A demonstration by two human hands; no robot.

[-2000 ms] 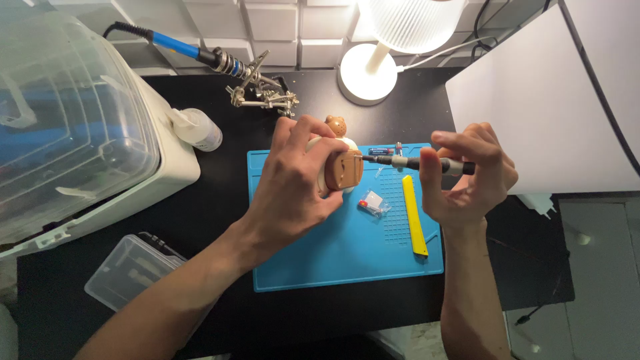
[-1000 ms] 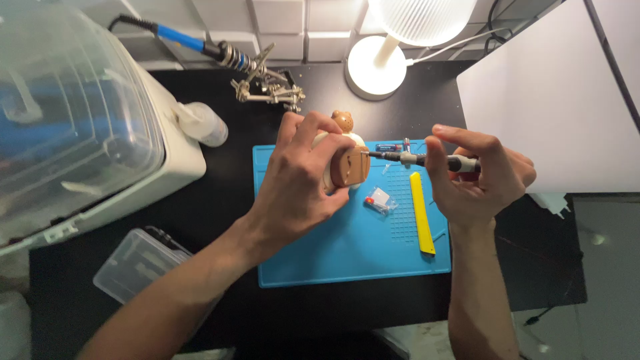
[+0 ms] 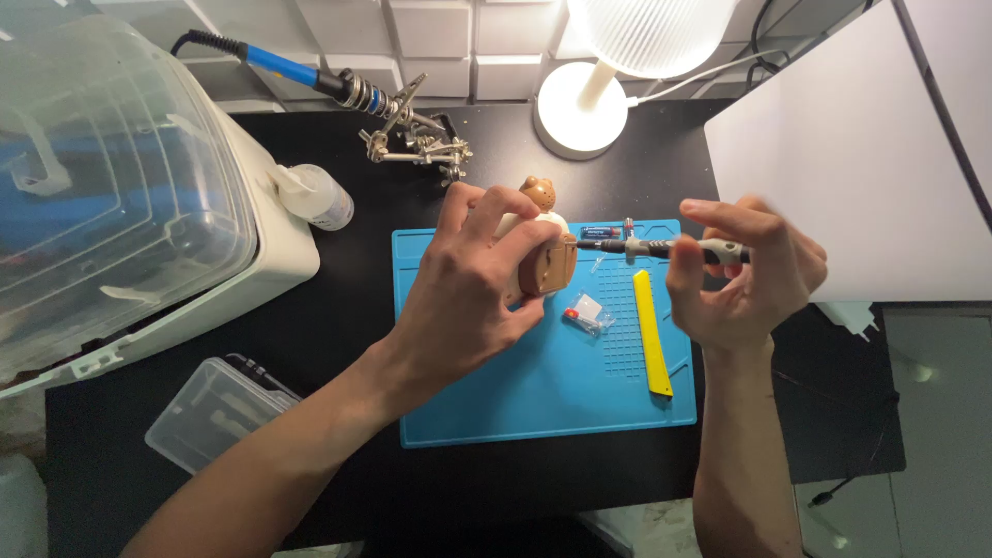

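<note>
My left hand (image 3: pixel 480 271) grips a small brown and white plastic device (image 3: pixel 549 267) above the blue mat, its brown panel turned to the right. A round brown bear-like head (image 3: pixel 538 194) shows just beyond my fingers. In my right hand (image 3: pixel 748 271) is a precision screwdriver (image 3: pixel 655 248), lying level between thumb and fingers, its tip at the upper right edge of the brown panel. Whether the tip sits in a screw cannot be told. Below the screwdriver, a yellow utility knife (image 3: pixel 652 333) and a small plastic bag (image 3: pixel 589 314) with a red and white item lie on the mat.
Small batteries (image 3: pixel 601 232) lie at the top of the blue silicone mat (image 3: pixel 542 411). Behind stand a lamp (image 3: pixel 581 112) and a helping-hands stand (image 3: pixel 422 147) holding a soldering iron (image 3: pixel 287 66). A bottle (image 3: pixel 318 198), a large lidded bin (image 3: pixel 287 240) and a clear case (image 3: pixel 217 411) are left.
The fingers of my right hand have shifted around the screwdriver's handle, while its tip stays at the brown panel. My left hand keeps its grip on the device. The view has shifted slightly.
</note>
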